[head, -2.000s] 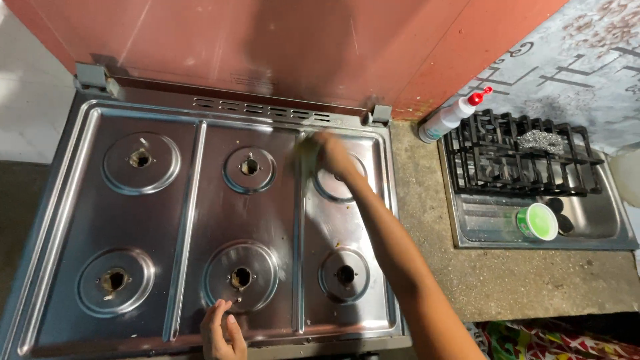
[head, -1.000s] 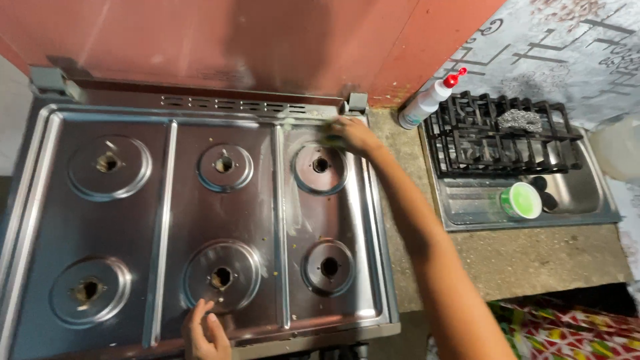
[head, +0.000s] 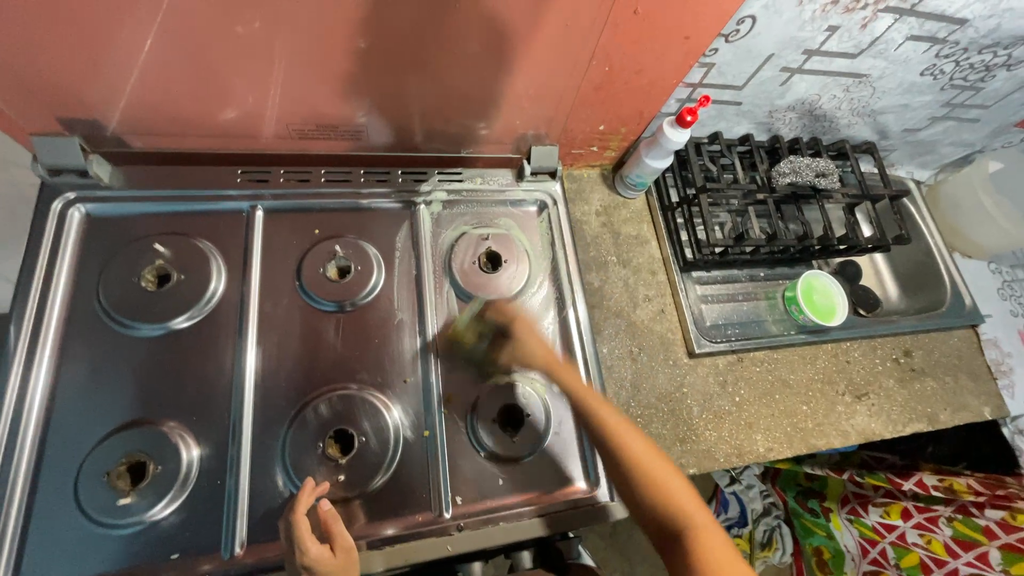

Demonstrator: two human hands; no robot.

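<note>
My right hand (head: 516,340) grips a greenish scrubbing sponge (head: 474,336), blurred by motion, on the right section of a stainless steel gas stove top (head: 336,344), between that section's two burner recesses. Whitish suds streak the metal around the upper right burner recess (head: 490,262). My left hand (head: 318,528), holding nothing, rests at the stove's front edge with its fingers apart, just below the middle front burner recess (head: 342,444). The burner holes have no grates or caps over them, and small crumbs lie on the metal.
Right of the stove, a concrete counter (head: 720,400) carries a white bottle with a red cap (head: 654,156) and a steel sink (head: 928,264). Black pan grates (head: 784,208) with a steel wool pad (head: 806,172), a tub of green liquid (head: 816,298) and black burner caps (head: 864,300) are there.
My right hand has come down from the stove's back right corner toward the middle of the right section. Suds show more widely around the upper right burner recess. My left hand stays near the front edge.
</note>
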